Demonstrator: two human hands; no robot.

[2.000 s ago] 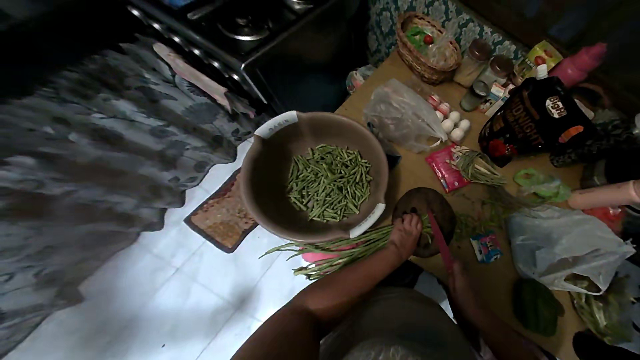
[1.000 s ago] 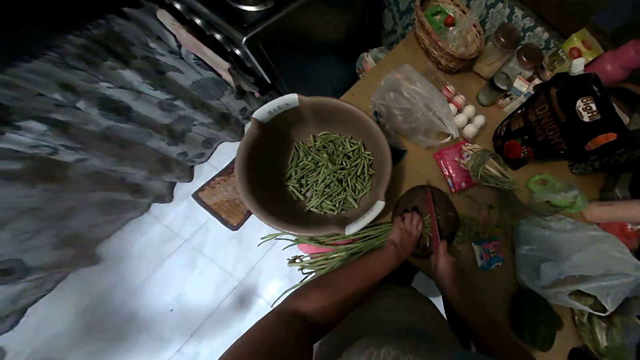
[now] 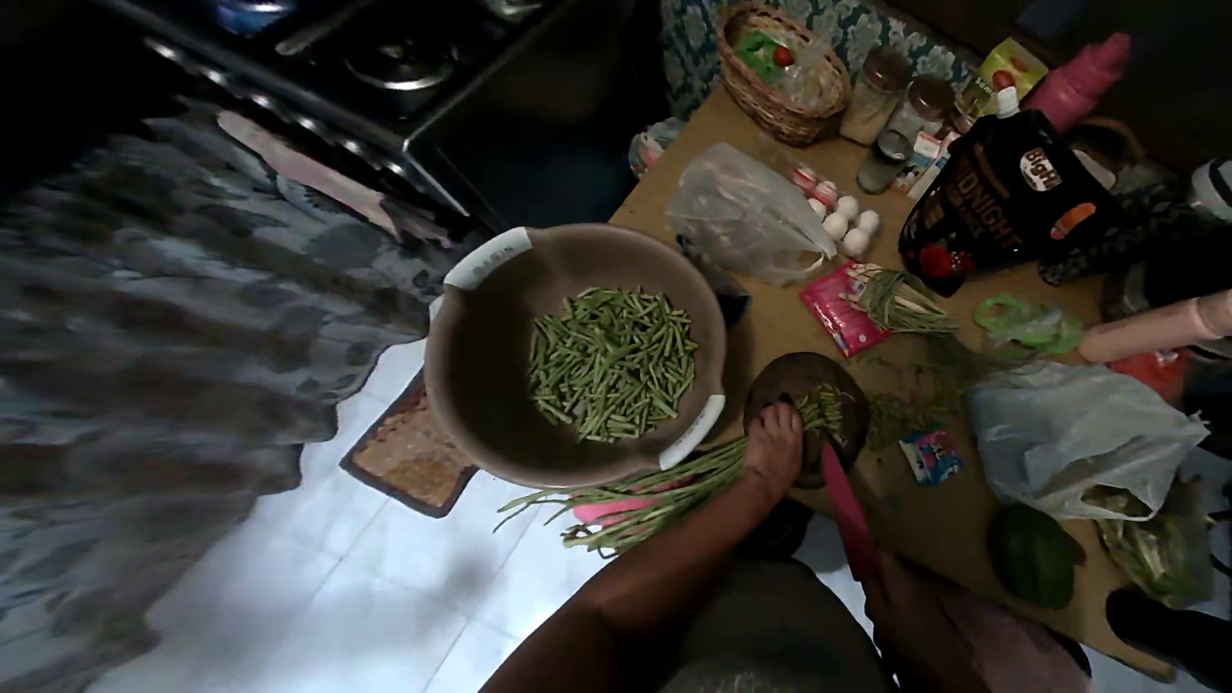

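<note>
My left hand (image 3: 773, 446) is closed over a bunch of long green beans (image 3: 654, 502) at the left part of a round dark chopping board (image 3: 795, 373). The uncut lengths trail left below the basin. Short cut pieces (image 3: 830, 409) lie on the board, right of my fingers. My right hand (image 3: 890, 587), dim and partly blurred, grips a knife with a pink blade (image 3: 845, 500), its tip at the board's lower edge. Left of the board, a large brown plastic basin (image 3: 577, 472) holds a heap of cut beans (image 3: 616, 366).
On the wooden table (image 3: 770, 332) are a clear plastic bag (image 3: 746, 214), eggs (image 3: 847, 226), a pink packet (image 3: 844, 310), a black pouch (image 3: 1001, 197), a wicker basket (image 3: 784, 111), a whitish bag (image 3: 1068, 438) and a dark green vegetable (image 3: 1033, 556). A stove (image 3: 404, 106) stands at upper left.
My right hand and the knife have moved down, away from my left hand; one second ago the blade lay across the board. Cut pieces now show plainly on the board.
</note>
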